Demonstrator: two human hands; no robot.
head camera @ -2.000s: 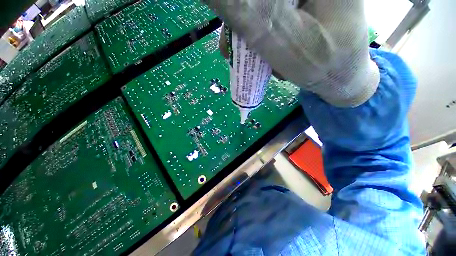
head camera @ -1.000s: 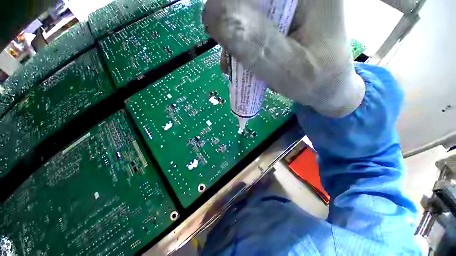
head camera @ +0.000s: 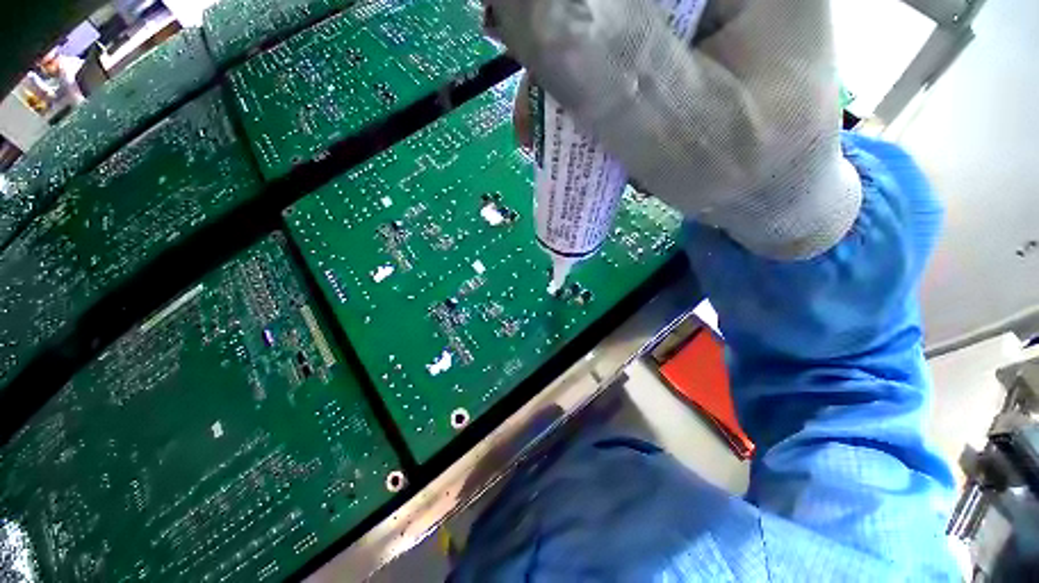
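My right hand [head camera: 695, 114], in a whitish knit glove with a blue sleeve, is closed around a white paste tube [head camera: 575, 188] with dark print, its top cut off by the frame. The nozzle points down with its tip at or just above a green circuit board [head camera: 353, 330], beside a small group of dark parts; contact cannot be told. Three white paste dabs show on this board: upper middle [head camera: 492, 213], left [head camera: 382, 273] and lower [head camera: 440, 363]. My left hand is not in view.
Several more green boards lie left [head camera: 171, 456] and behind [head camera: 353, 80], with black strips between them. A silvery metal edge [head camera: 501, 450] runs along the front. A red object [head camera: 701, 382] lies beyond it, beside my sleeve.
The nozzle tip has stayed near the same dark parts, with only a slight shift of the tube. The view has shifted a little. The dabs look the same.
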